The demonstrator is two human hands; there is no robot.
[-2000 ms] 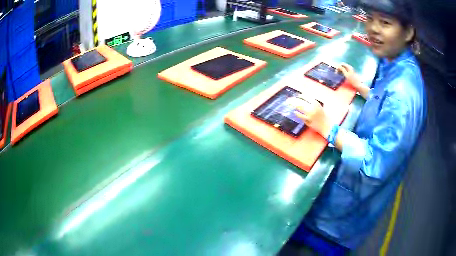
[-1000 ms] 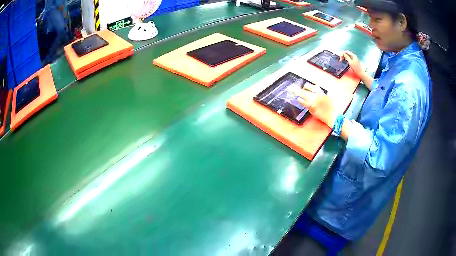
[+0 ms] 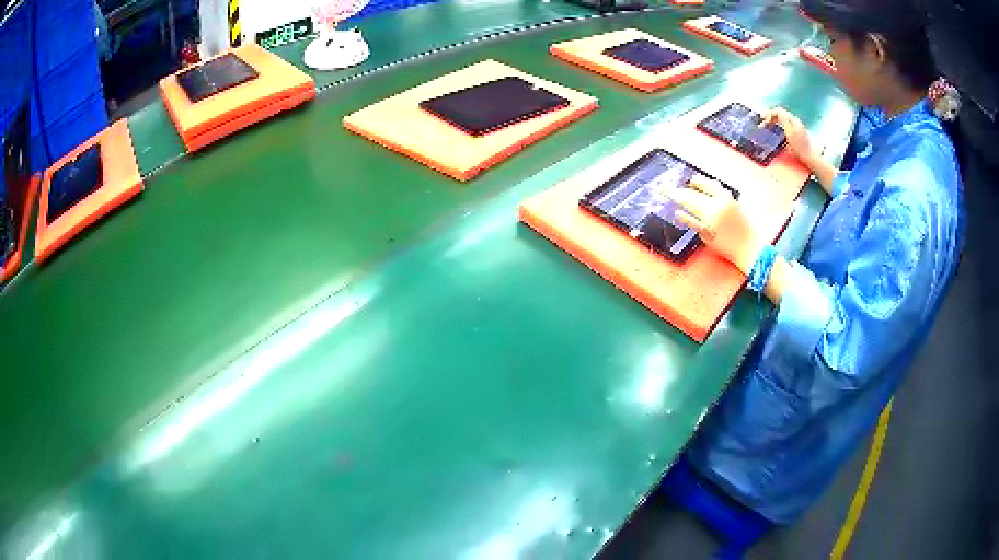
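Observation:
Neither of my hands is in view. The green bench (image 3: 362, 361) lies in front of me. At the right, a tablet (image 3: 646, 197) with a lit screen lies on an orange foam pad (image 3: 570, 232). A neighbouring worker's hand is over its screen, and their other hand is at a second tablet (image 3: 736, 129) behind it. Left of these, a dark tablet (image 3: 493, 104) lies face up on its own foam pad (image 3: 383, 118).
A person in a blue smock (image 3: 876, 263) stands at the right edge of the bench. Stacked foam pads (image 3: 247, 113) with a tablet and another pad (image 3: 121, 175) lie at the far left. A desk fan (image 3: 337, 46) stands behind. Further pads with tablets lie at the back.
The view has shifted, so the pads and worker sit a little further right and higher. The worker's head, first turned towards me, is now bent down towards the tablets.

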